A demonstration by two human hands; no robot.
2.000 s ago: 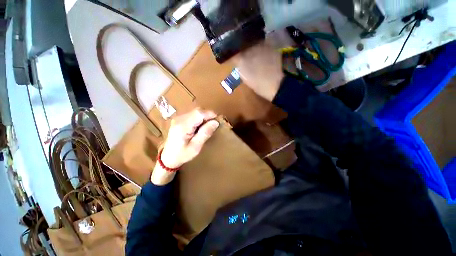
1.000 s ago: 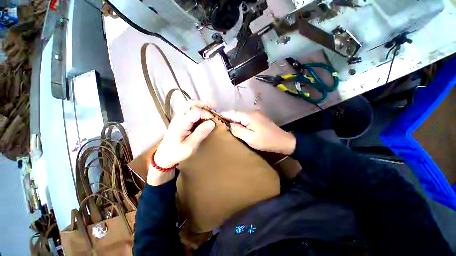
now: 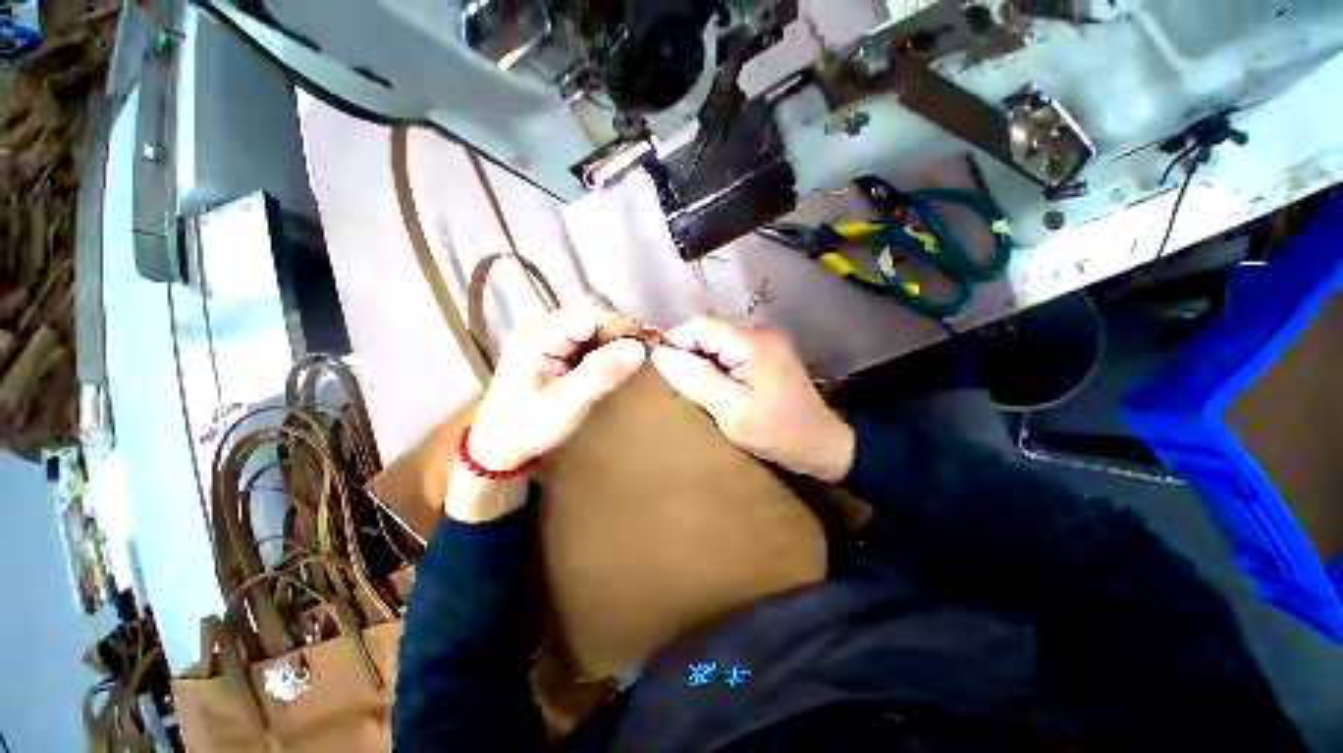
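A tan tote bag lies over the table's front edge and my dark-aproned lap. One brown handle loop stands up behind it on the table. My left hand, with a red bracelet at the wrist, pinches the bag's upper edge. My right hand pinches the same edge just to the right. The fingertips of both hands are close together, below the sewing machine's dark arm bed. The fingers hide the exact spot of the edge they hold.
Yellow-handled pliers and green-handled scissors lie right of the arm bed. The white-grey machine spans the top. Tan bags with loops are heaped at lower left. A blue crate stands at right.
My right hand has come back from the machine and joined my left at the bag's edge. The bag has come away from the arm bed. Lately both hands have drawn closer together.
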